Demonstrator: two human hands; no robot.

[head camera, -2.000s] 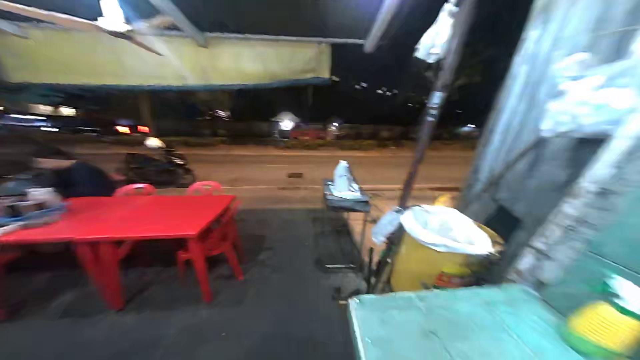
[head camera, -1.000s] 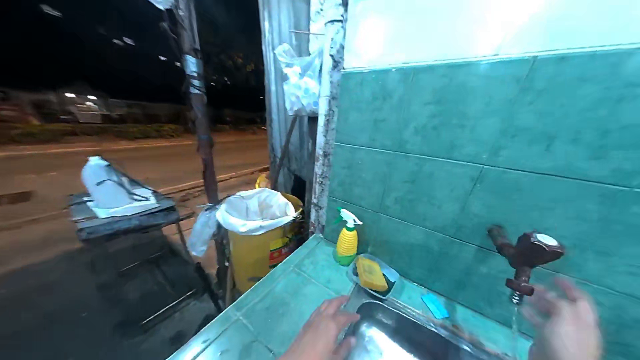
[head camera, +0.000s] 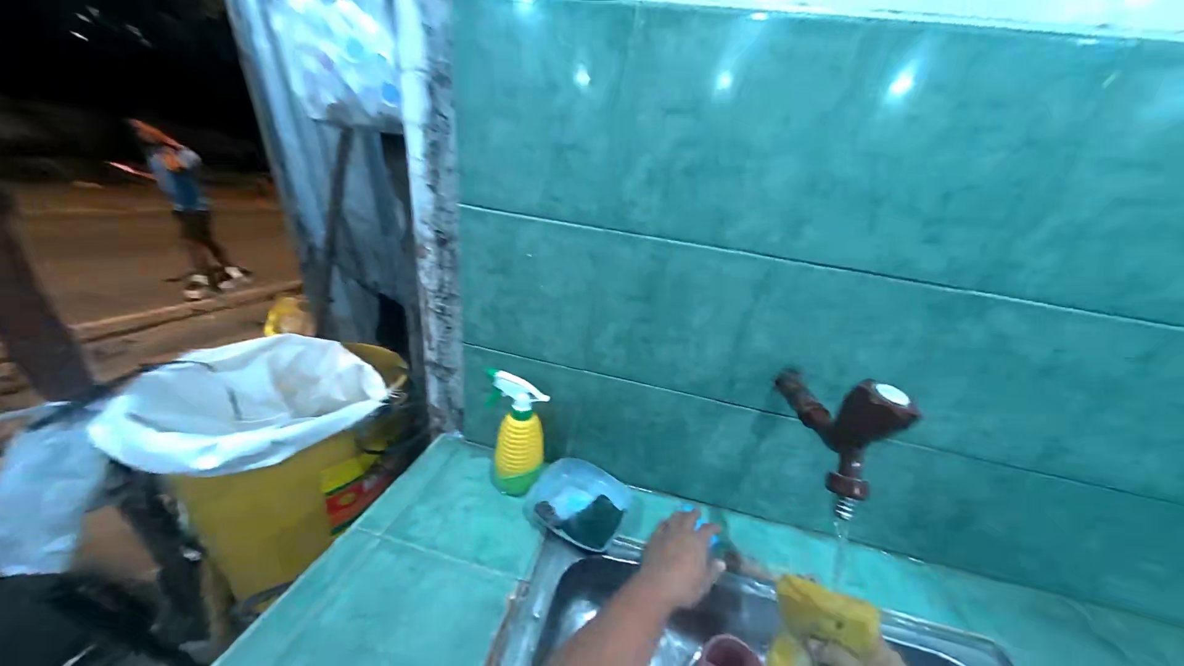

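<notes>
My left hand (head camera: 680, 557) reaches over the back rim of a stainless steel sink (head camera: 592, 592), its fingers on a small blue item (head camera: 708, 529) whose kind I cannot tell. Low in the view, my right hand (head camera: 837, 653) is shut on a yellow sponge (head camera: 828, 615), just below the water stream. Water runs from a dark red wall tap (head camera: 856, 444). A reddish cup (head camera: 728, 650) is partly visible in the sink. A clear plastic tub (head camera: 578, 504) with a dark scouring pad (head camera: 595, 523) sits at the sink's back left corner.
A yellow and green spray bottle (head camera: 519, 439) stands by the tiled wall. Left of the green counter (head camera: 416, 564) is a yellow bin (head camera: 250, 518) lined with a white bag (head camera: 240, 398). A person (head camera: 185, 203) is on the road beyond.
My right hand has left the tap and now holds the yellow sponge, which lay in the tub before. My left hand has moved to the blue item. The view has swung right toward the sink.
</notes>
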